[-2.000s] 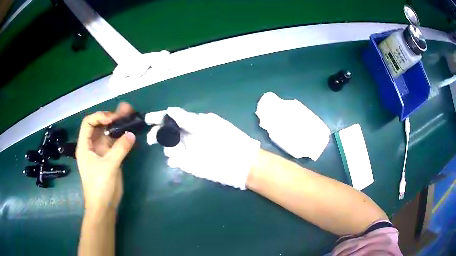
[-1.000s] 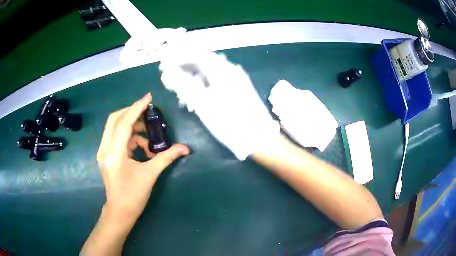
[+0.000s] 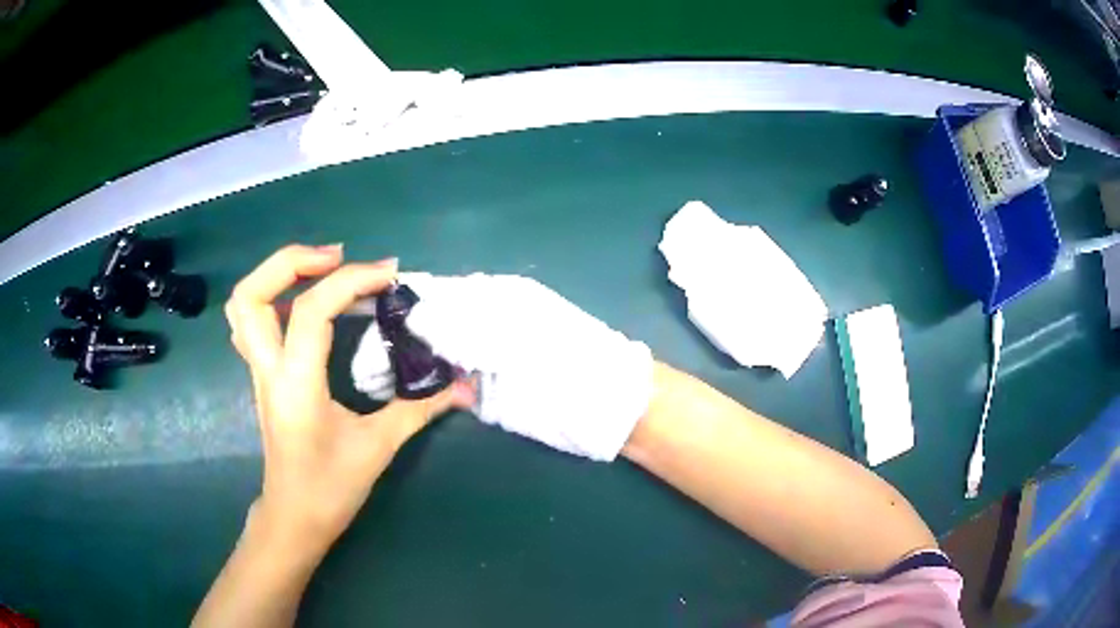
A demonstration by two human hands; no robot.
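My bare left hand [image 3: 322,380] holds a glossy black car charger [image 3: 412,344] upright between fingertips and thumb, its narrow tip at the top. My right hand [image 3: 516,356], in a white knit glove, is right behind and beside the charger, its fingers at the charger's far side and partly hidden by it. Whether the glove grips the charger is hard to tell. A loose pile of several black chargers [image 3: 120,294] lies on the green bench at the left.
A crumpled white cloth [image 3: 746,288], a white block [image 3: 877,383] and a lone charger [image 3: 859,198] lie to the right. A blue bin [image 3: 997,239] holds a whitish bottle [image 3: 1001,153]; a white cable [image 3: 986,405] hangs below. Beyond the pale rail [image 3: 590,92], black parts [image 3: 280,86] sit by the diverter bar [image 3: 329,43].
My gloved right hand has come back from the rail to the charger in my left hand. The black parts on the belt have moved right, against the bar.
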